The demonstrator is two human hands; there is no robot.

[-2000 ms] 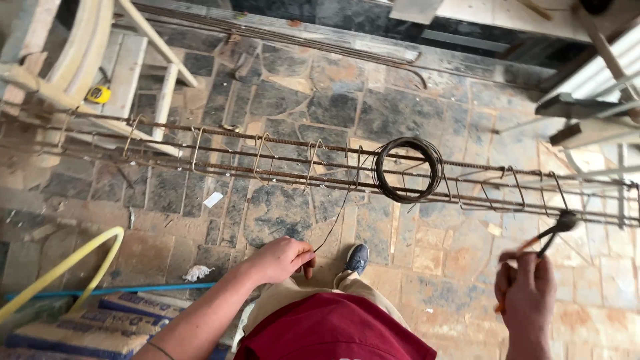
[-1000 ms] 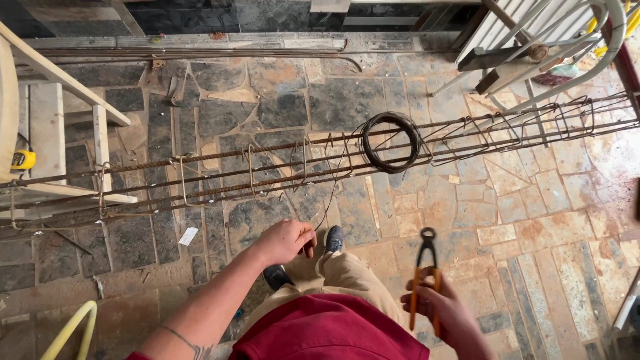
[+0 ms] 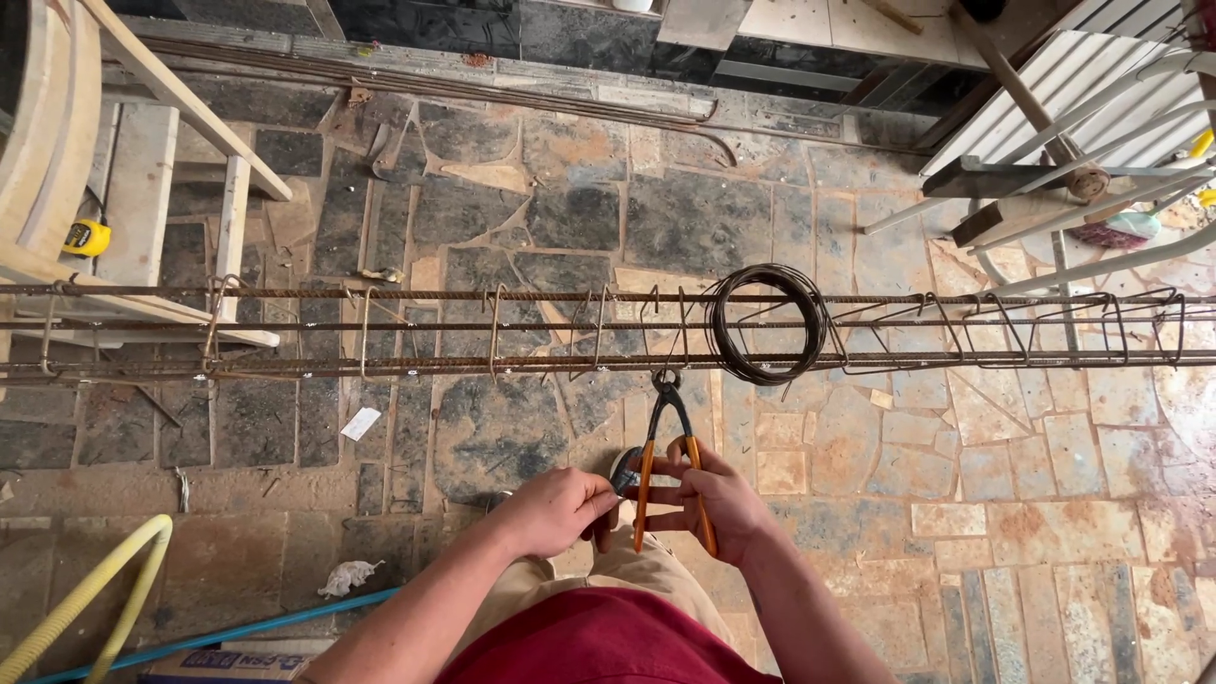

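A long rebar cage (image 3: 427,365) with bent wire stirrups runs across the view. Over its bars, right of centre, rests a coil of dark tie wire (image 3: 724,328). My right hand (image 3: 724,503) grips the orange handles of end-cutting nippers (image 3: 669,404), fingers between them, and the jaws are at the near bar just left of the coil. Close to its left, my left hand (image 3: 560,511) has thumb and fingers pinched together beside the handles; whether wire is between them cannot be made out.
Loose rebar rods (image 3: 532,98) lie along the far wall. A wooden chair (image 3: 233,223) with a yellow tape measure (image 3: 87,237) is at left, a metal-framed stand (image 3: 1130,256) at right. A yellow hose (image 3: 142,560) and blue pipe (image 3: 256,628) lie at lower left.
My right hand has brought the nippers leftward from out at the right to the near bar beside the coil. My left hand remains low in front of the cage. The view has shifted.
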